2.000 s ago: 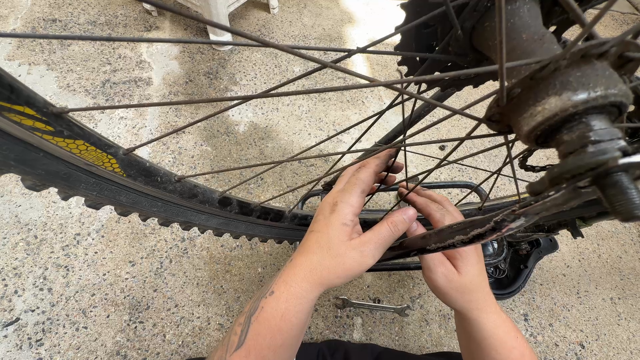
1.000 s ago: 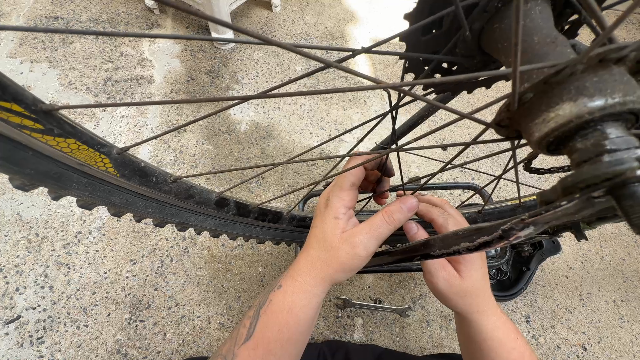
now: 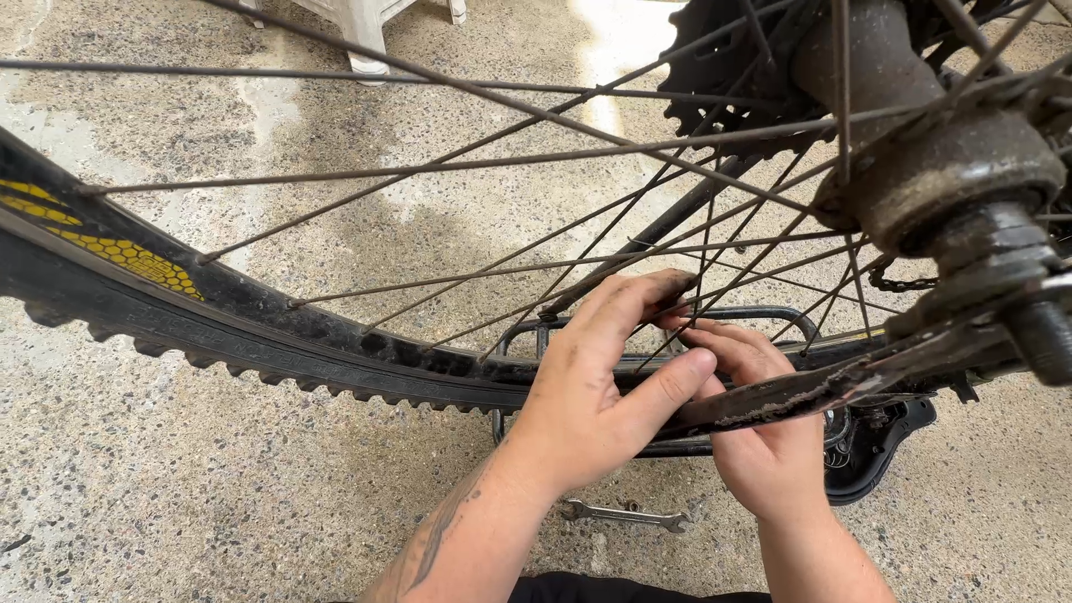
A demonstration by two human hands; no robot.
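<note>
A bicycle wheel with a knobby tire and thin rusty spokes crosses the view, its greasy hub at upper right. My left hand reaches among the spokes near the rim, its dirty fingertips bent around or behind a spoke. My right hand is close beside it, behind a worn dark frame tube, with fingers nearly meeting the left ones. The spokes and tube partly hide both sets of fingertips, so whether something small is between them cannot be seen.
A double open-end wrench lies on the pebbled concrete floor with a small nut beside it. A black bicycle saddle and a black tubular rack are low behind the wheel. A rear sprocket and a white plastic stool's leg stand farther up.
The fingers of my left hand have shifted a little among the spokes; one second ago they were curled more tightly. My right hand stays near the same spot.
</note>
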